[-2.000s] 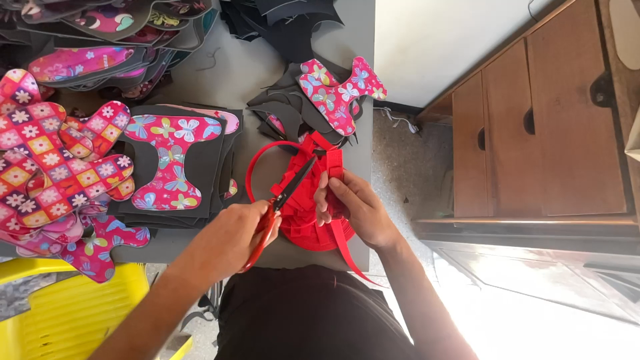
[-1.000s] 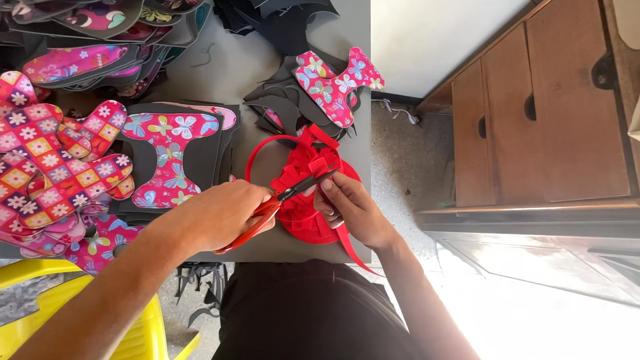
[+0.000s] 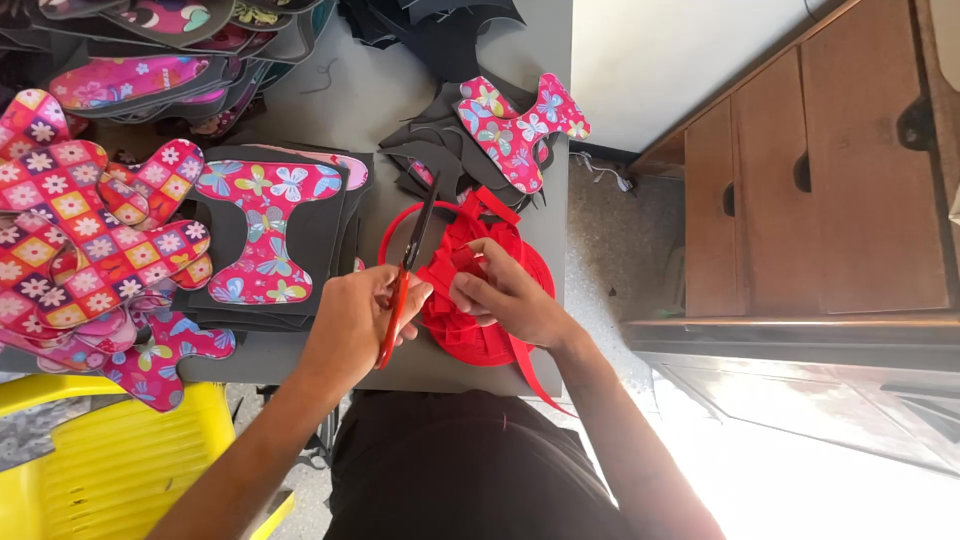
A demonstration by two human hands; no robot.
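My left hand [image 3: 360, 319] holds scissors with red handles [image 3: 395, 319] and dark blades, which point away from me and look nearly closed. My right hand [image 3: 510, 292] is over a coil of red ribbon [image 3: 536, 281] heaped with short red ribbon pieces [image 3: 442, 292]. Its fingers are curled at the pieces; whether they grip one is hard to tell. A loop of ribbon stands out at the coil's left, and a loose tail [image 3: 531, 379] hangs past the table's front edge.
Butterfly-print cutouts [image 3: 266, 225] lie on dark sheets at left, beside checkered flower-print cutouts [image 3: 82, 240]. Another butterfly cutout [image 3: 517, 135] rests on dark scraps behind the coil. A yellow plastic chair [image 3: 135, 450] stands front left; a wooden drawer cabinet [image 3: 862, 172] is at right.
The scissors have moved off the ribbon by my right hand, and their blades now point away from me. My right hand has lowered its fingers toward the pile of pieces.
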